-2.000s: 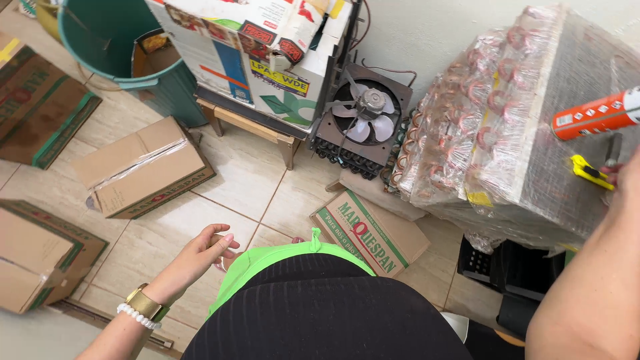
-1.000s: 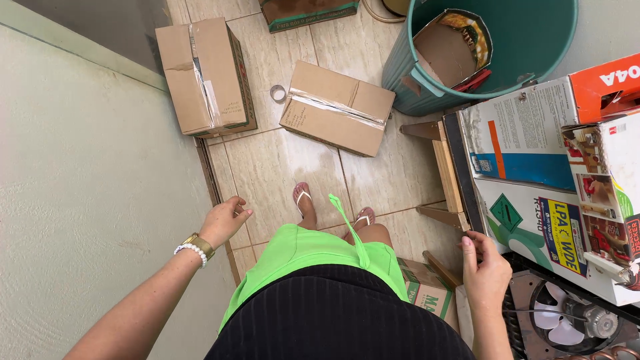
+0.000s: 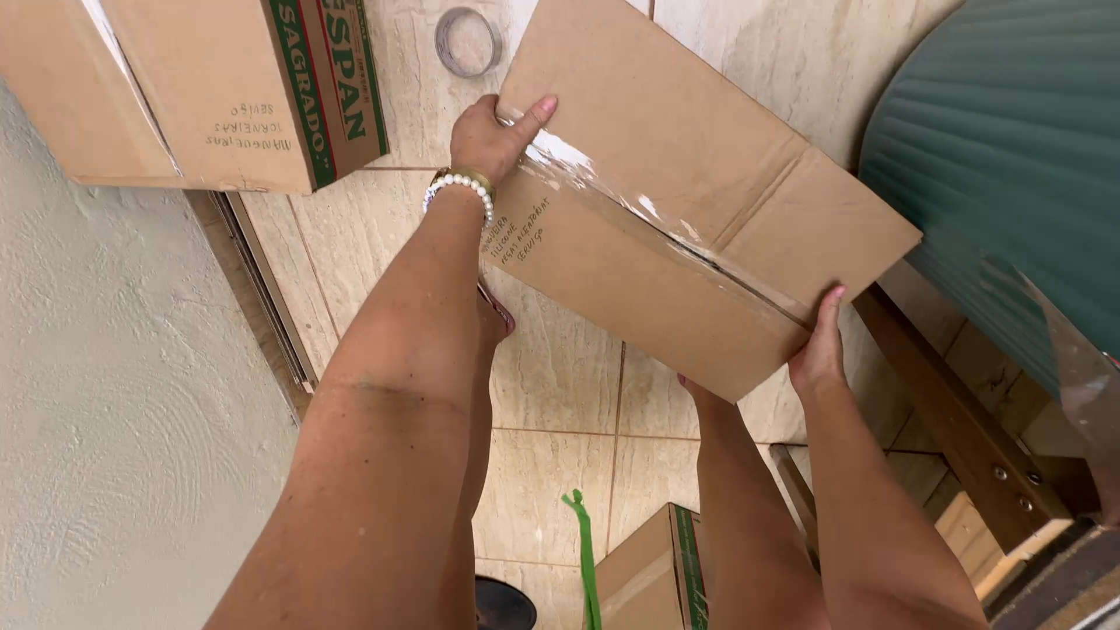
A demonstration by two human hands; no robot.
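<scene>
A closed cardboard box (image 3: 665, 201) with clear tape and white residue along its top seam is held between my two hands. My left hand (image 3: 492, 140), with a pearl bracelet and a gold-coloured band at the wrist, grips its upper left end, thumb on top. At the lower right end my right hand (image 3: 821, 343) presses against the side, thumb up and fingers mostly hidden. Handwriting marks the box top near my left wrist. A roll of tape (image 3: 468, 42) lies on the tiled floor just beyond my left hand.
Another taped cardboard box (image 3: 192, 96) stands at the upper left beside the wall (image 3: 131, 376). On the right are a green plastic bin (image 3: 1006, 157) and a wooden stand's leg (image 3: 945, 394). A smaller cardboard box (image 3: 647, 577) is at the bottom, near my legs.
Both hands, holding nothing one second ago, have reached down and taken hold of the box that lay on the floor beside the tape roll. The view is now much nearer the floor.
</scene>
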